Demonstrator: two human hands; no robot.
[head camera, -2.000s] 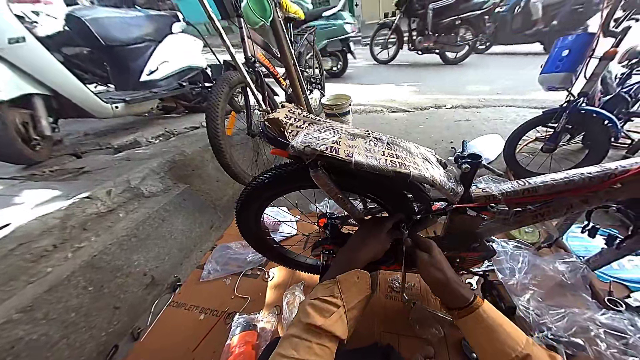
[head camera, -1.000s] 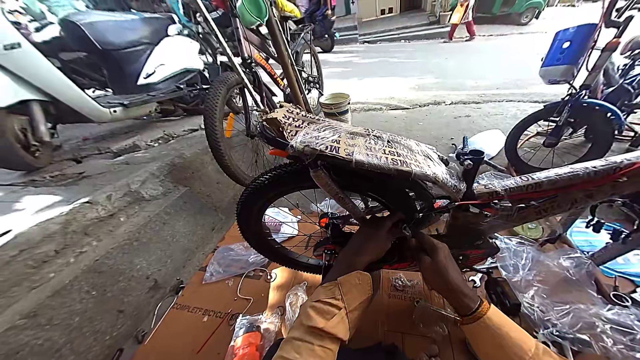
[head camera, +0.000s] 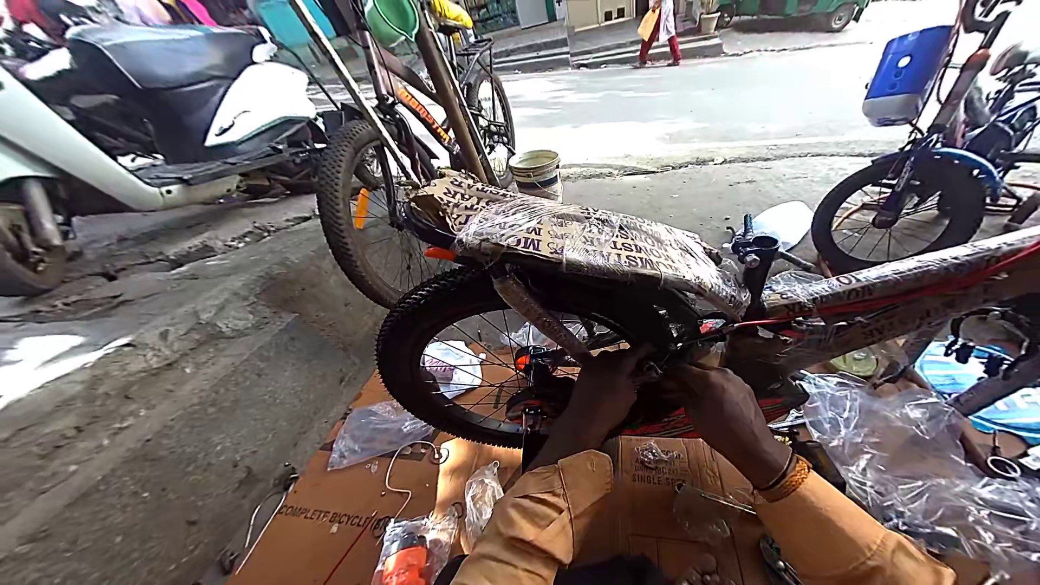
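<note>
A bicycle's rear wheel (head camera: 398, 349) stands over flattened cardboard, beneath a rear mudguard or carrier (head camera: 585, 236) wrapped in printed paper and clear film. My left hand (head camera: 605, 394) reaches in beside the spokes, its fingertips at the frame just in front of the wheel. Close to its right, my right hand (head camera: 723, 406) touches the same dark area near the seat tube. Fingers of both hands are bent around small parts there; shadow hides what they hold. The wrapped frame tube (head camera: 894, 284) runs off to the right.
Clear plastic film (head camera: 902, 455) lies right of my right arm. Plastic bags and an orange item (head camera: 405, 561) rest on the cardboard (head camera: 317, 520). A second bicycle (head camera: 349, 211), a bucket (head camera: 536, 172) and a scooter (head camera: 162, 106) stand behind; a small bicycle (head camera: 894, 211) is at right. A person walks across the road.
Both hands stay at the frame before the wheel. The slim metal tool seen upright between them two seconds ago no longer shows there. The passing motorcycle has left view.
</note>
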